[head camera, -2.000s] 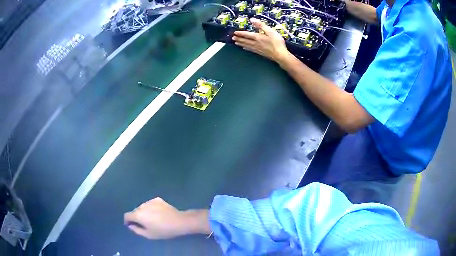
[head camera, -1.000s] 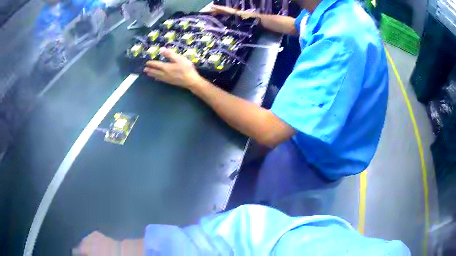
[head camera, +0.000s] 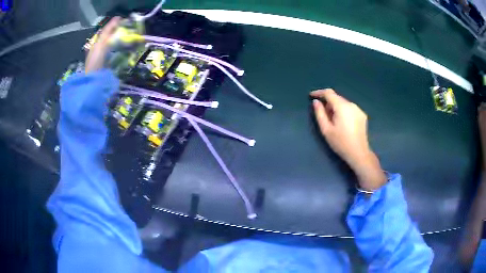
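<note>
A black compartment tray (head camera: 178, 139) lies at the left with several yellow-topped power supply boards (head camera: 154, 63) in its pockets. Pale lilac flat ribbon cables (head camera: 219, 154) trail from them to the right over the tray's edge, with small white end plugs. My left hand (head camera: 102, 45) is blurred at the tray's far side, gripping a blurred board (head camera: 127, 43) by its left side; its fingertips are partly hidden. My right hand (head camera: 343, 125) is over the green belt right of the tray, fingers slightly bent and apart, holding nothing.
A loose board (head camera: 444, 99) lies on the belt at the far right, near the white line (head camera: 320, 32). The belt's metal edge (head camera: 277, 231) runs along the near side. Part of another person's arm (head camera: 477, 213) shows at the right rim.
The view has swung left, bringing in this tray and my left hand with a board. The other worker's tray has left the picture. My right hand now has its fingers apart.
</note>
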